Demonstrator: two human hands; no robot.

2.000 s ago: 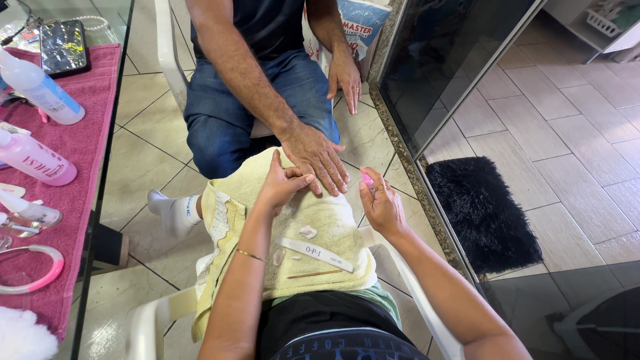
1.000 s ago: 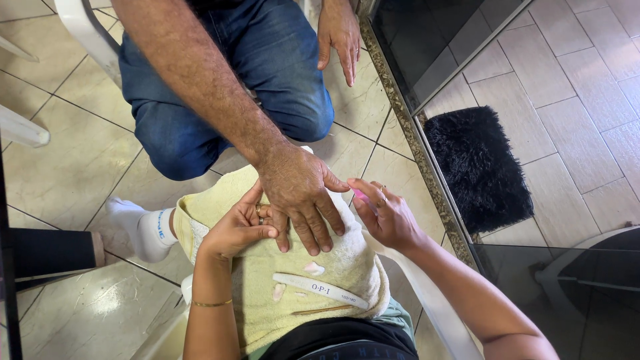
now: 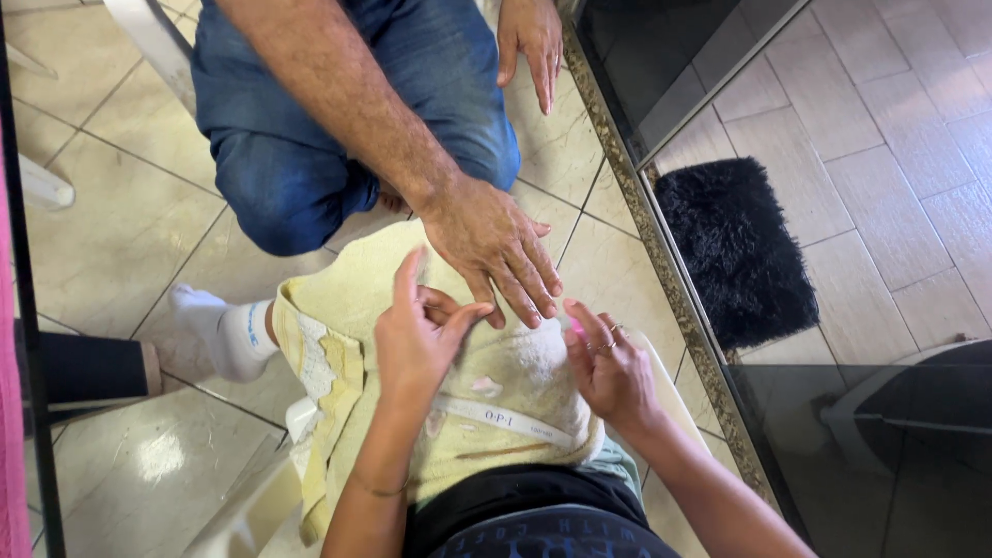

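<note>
My left hand (image 3: 422, 325) is at the fingertips of another person's hand (image 3: 496, 240), its thumb and a finger close to or on one fingertip. That hand lies palm down above the yellow towel (image 3: 387, 248) on my lap. In my right hand (image 3: 608, 356), to the right of those fingertips, I pinch a small pink object (image 3: 574, 325); its kind cannot be told. A white nail file (image 3: 504, 421) lies on the towel. Around it are small whitish, pinkish pieces (image 3: 487, 386), and below it a thin brown stick (image 3: 504, 451).
The other person sits opposite in jeans (image 3: 271, 139), their second hand (image 3: 531, 46) hanging by the knee. To the right are a dark glass door with a metal frame (image 3: 721, 85) and a black shaggy mat (image 3: 736, 252). A table's dark edge (image 3: 31, 310) and pink towel (image 3: 9, 387) border the left.
My left hand has shifted from the side of the other person's hand to a fingertip, with its index finger now raised. My right hand has drawn away from that person's thumb.
</note>
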